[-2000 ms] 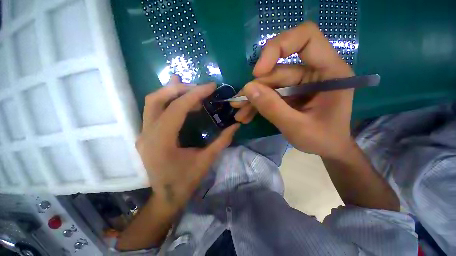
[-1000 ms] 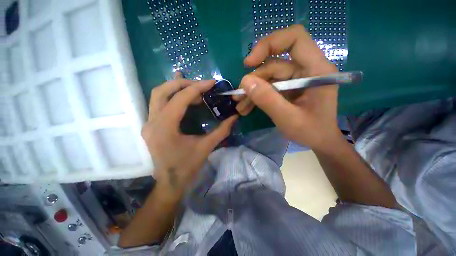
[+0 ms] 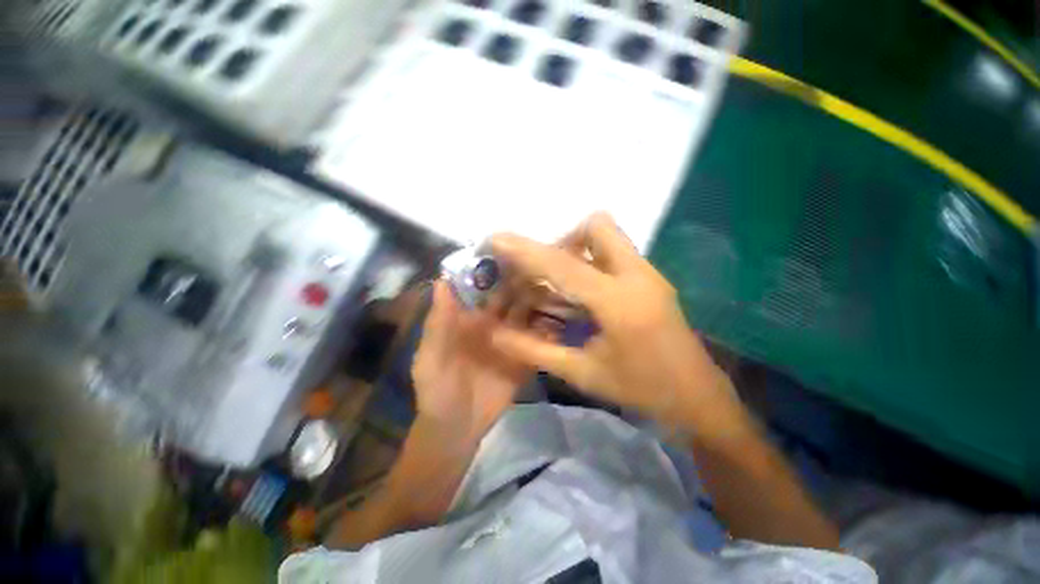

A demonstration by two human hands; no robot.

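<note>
A silver-white case part with a round dark centre [image 3: 477, 274] shows at the fingertips of my left hand [image 3: 462, 354], above the lap. My right hand [image 3: 627, 325] is close over the left palm, its fingers bent and reaching to the case part. Something dark shows between the right fingers and the left palm, too blurred to name. Whether the right hand grips anything cannot be told. The tweezers are not visible.
A white tray [image 3: 456, 148] with rows of dark pieces lies ahead, another [image 3: 217, 86] at the upper left. A grey machine [image 3: 228, 388] with a red button and a black fixture [image 3: 179, 290] stands left. The green mat [image 3: 844, 308] with a yellow line is right.
The view has swung left to the machine and trays. The silver tweezers and the dark housing are no longer clearly seen; a silver-white part is now at the hands, which are closer together.
</note>
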